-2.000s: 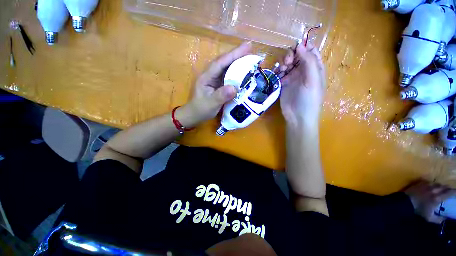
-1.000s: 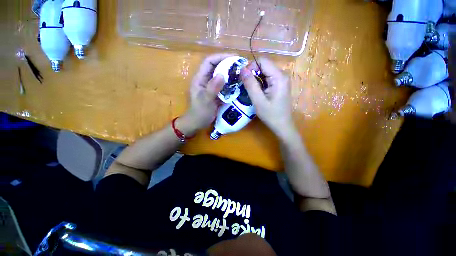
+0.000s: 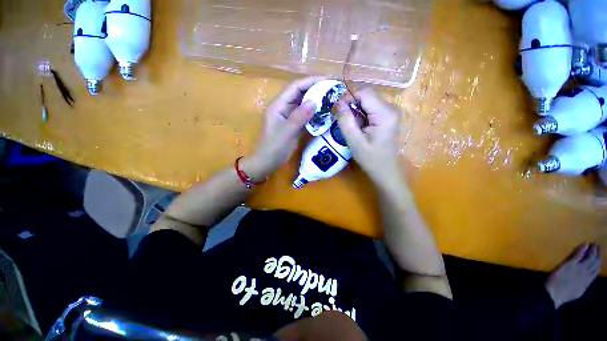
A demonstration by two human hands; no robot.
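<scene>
My left hand [image 3: 286, 123] holds a white camera head shell [image 3: 319, 96] tilted so its dark inside with board and wires faces my right hand. My right hand [image 3: 373, 130] has its thumb and fingertips at the shell's inner edge, pinching thin wires; the exact grip is hidden. A dark reddish lead wire [image 3: 348, 63] rises from my right fingers to a small pale connector [image 3: 355, 38] over the clear tray's area. The white bulb camera body [image 3: 316, 163] lies below both hands, its black square window up and its screw base pointing down-left; its wide end is partly covered by my right hand.
A clear plastic tray [image 3: 266, 40] lies beyond my hands. Bulb bodies stand together at the upper left [image 3: 128, 36], beside dark tweezers [image 3: 63, 88] and a thin stick tool [image 3: 44, 103]. More bulb bodies are piled at right [image 3: 546, 50]. Another person's hand [image 3: 574, 274] rests at the lower right.
My right hand, first apart from the shell holding wires out to the right, has moved in to the shell. The shell has been lifted and turned off the body's wide end. The other person's hand now shows empty.
</scene>
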